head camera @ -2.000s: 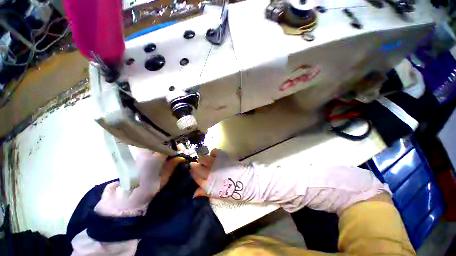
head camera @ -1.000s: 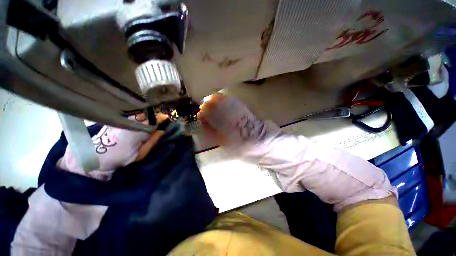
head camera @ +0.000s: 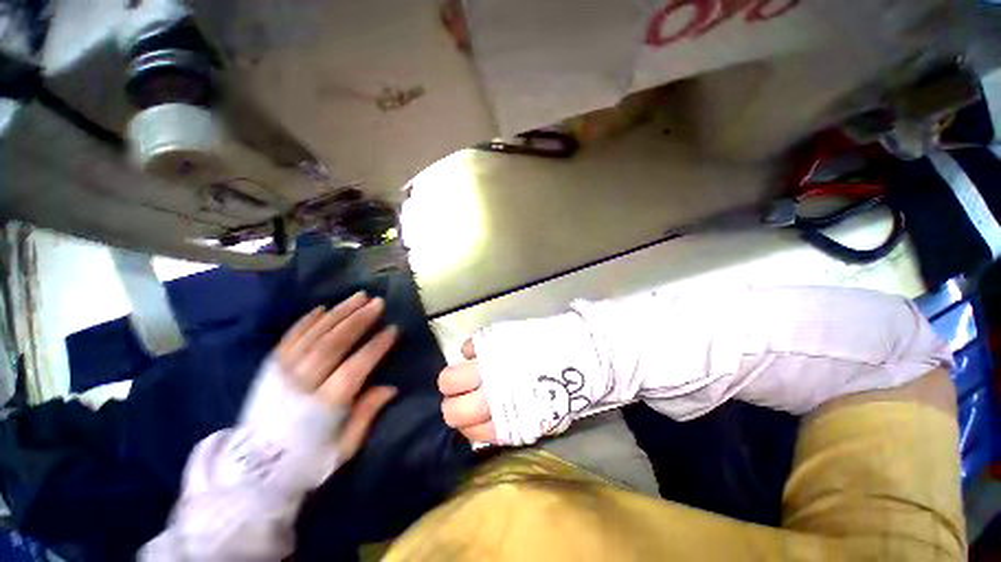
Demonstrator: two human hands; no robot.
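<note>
A dark navy garment piece (head camera: pixel 220 329) lies left of and below the needle area (head camera: pixel 357 225) of the industrial sewing machine (head camera: pixel 362 99). Its upper edge reaches the needle area. My left hand (head camera: pixel 338 357) lies on the cloth with fingers spread, palm down. My right hand (head camera: pixel 470 401) is at the cloth's right edge with its fingers curled; part of it is covered by the pale pink sleeve cover (head camera: pixel 713 346), and the fingertips are hidden. The needle itself is too dark and blurred to make out.
Scissors with black and red handles (head camera: pixel 851 220) lie at the right on the machine bed (head camera: pixel 571 242). A small dark tool (head camera: pixel 538 144) lies under the arm. Dark cloth with a white strip (head camera: pixel 960 198) is at the far right, above a blue crate (head camera: pixel 971 373).
My left hand has moved from beside the needle down onto the cloth and spread out. My right hand has moved down, away from the needle, to the cloth's edge. The camera view has shifted.
</note>
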